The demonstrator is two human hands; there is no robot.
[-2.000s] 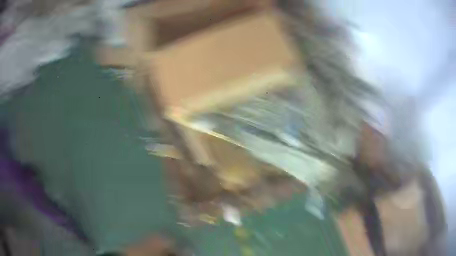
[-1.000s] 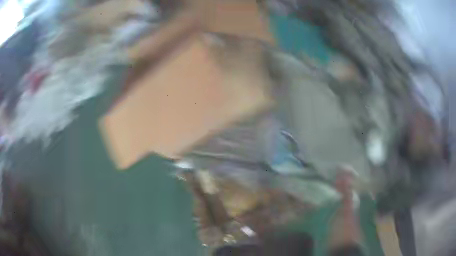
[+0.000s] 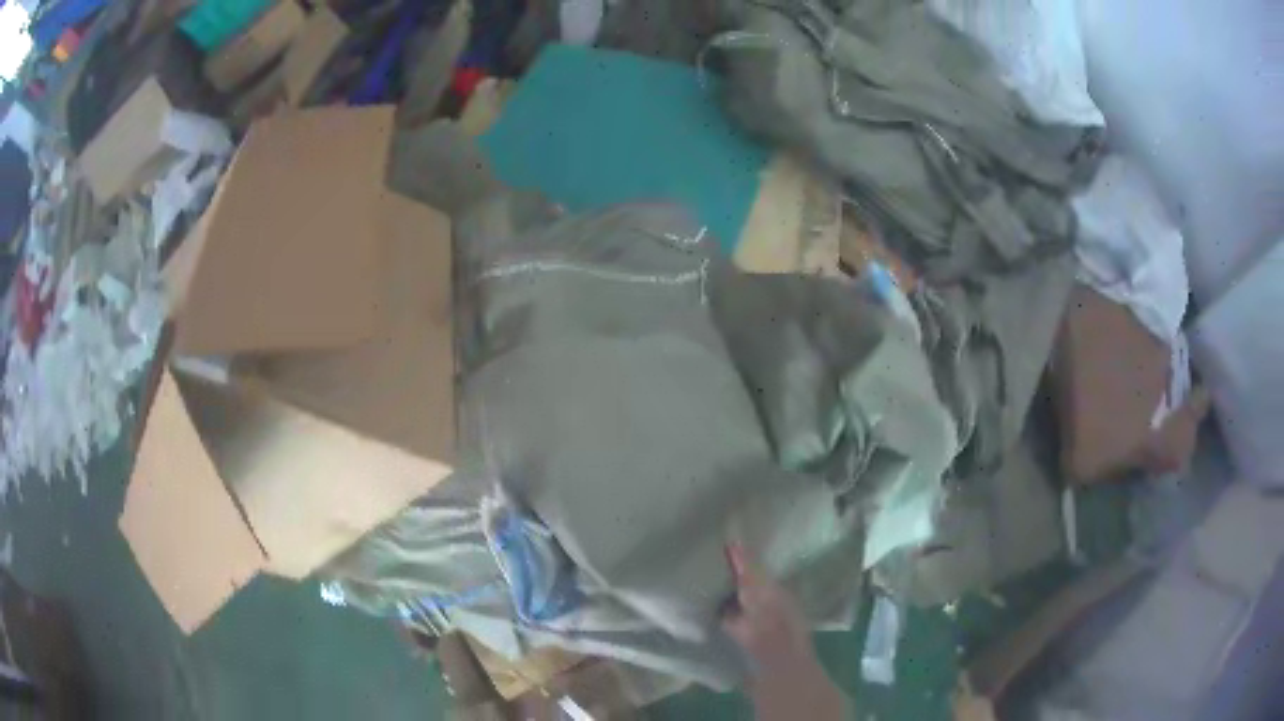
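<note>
A grey-green woven sack (image 3: 620,423) with white stitching lies across the middle of a heap of crumpled sacks. My right hand (image 3: 772,627) comes in from the bottom, right of centre, at the sack's lower edge. One digit lies on top of the fabric and the other fingers are hidden; the hand appears closed on this edge. The image is blurred there. My left hand is not in view. A large open brown carton (image 3: 303,240) stands left of the sack with its flaps spread.
A teal sheet (image 3: 627,134) lies behind the sack. More grey-green sacks (image 3: 915,141) are heaped at the upper right. White scraps (image 3: 85,338) lie at the far left. Green floor (image 3: 324,655) shows below. A brown carton piece (image 3: 1105,380) is at the right.
The view has shifted and sharpened. The carton appears further left, and the large sack now appears near the centre. My right hand, before further right in view, is now at the sack's lower edge.
</note>
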